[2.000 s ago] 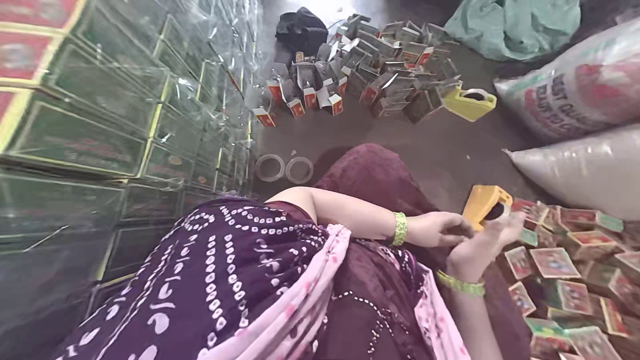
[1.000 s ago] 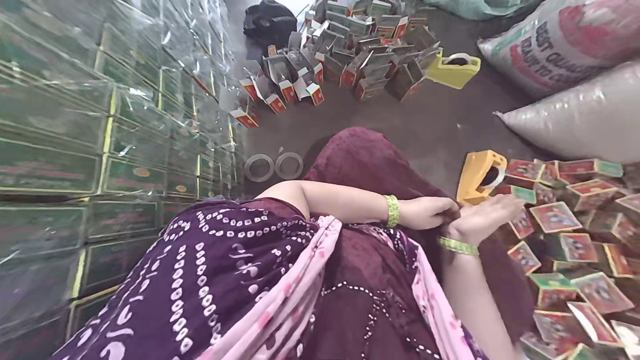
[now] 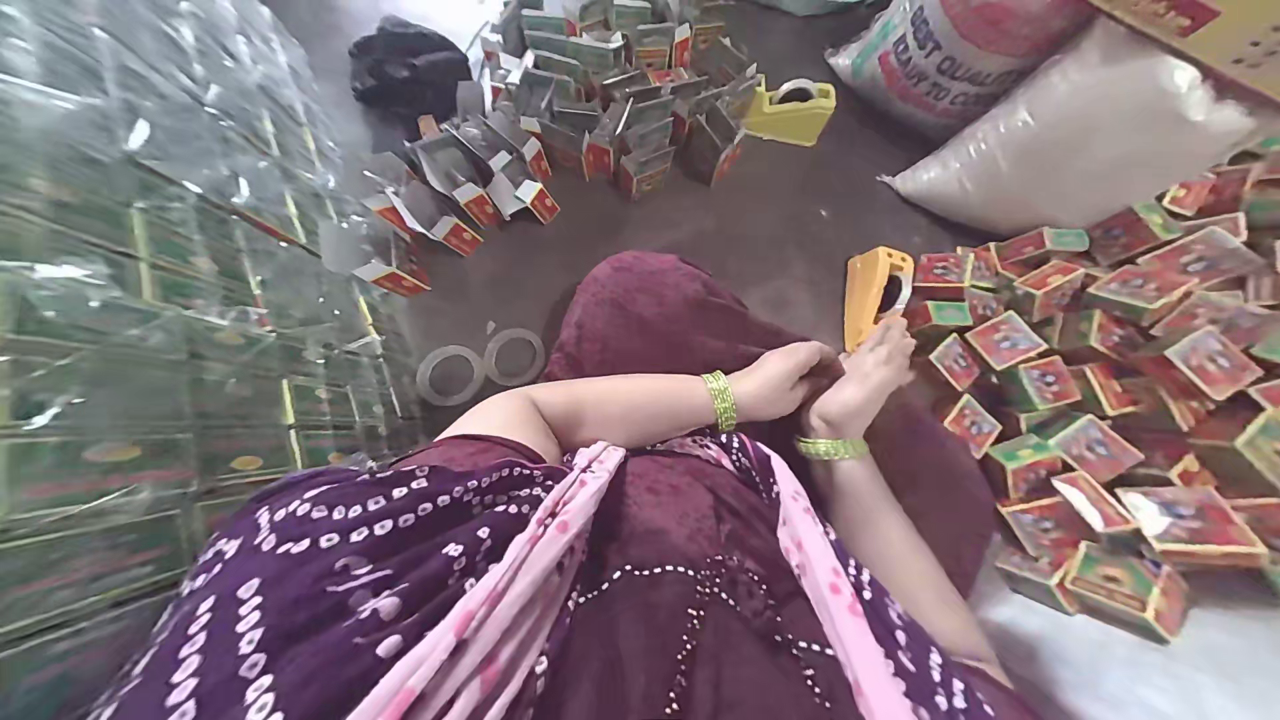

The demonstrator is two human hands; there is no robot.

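My left hand (image 3: 785, 382) rests its curled fingers against my right wrist, above the maroon cloth over my knees; whether anything is between the fingers cannot be seen. My right hand (image 3: 868, 368) lies with its fingers stretched out, their tips at the near end of an orange tape dispenser (image 3: 866, 290). No object shows in it. Green bangles circle both wrists. Right of that dispenser lies a heap of small red and green printed boxes (image 3: 1095, 447). A yellow tape dispenser (image 3: 797, 116) stands farther off, beside many part-folded cartons (image 3: 600, 100).
Plastic-wrapped green boxes (image 3: 150, 430) are stacked along the left. Two rings (image 3: 450, 374) lie on the floor beside my knee. A black bag (image 3: 405, 75) sits at the far left. Filled white sacks (image 3: 1070, 130) lie at the upper right, under a cardboard box edge (image 3: 1210, 35).
My left hand has shifted toward my right wrist and touches it now. The view has moved somewhat.
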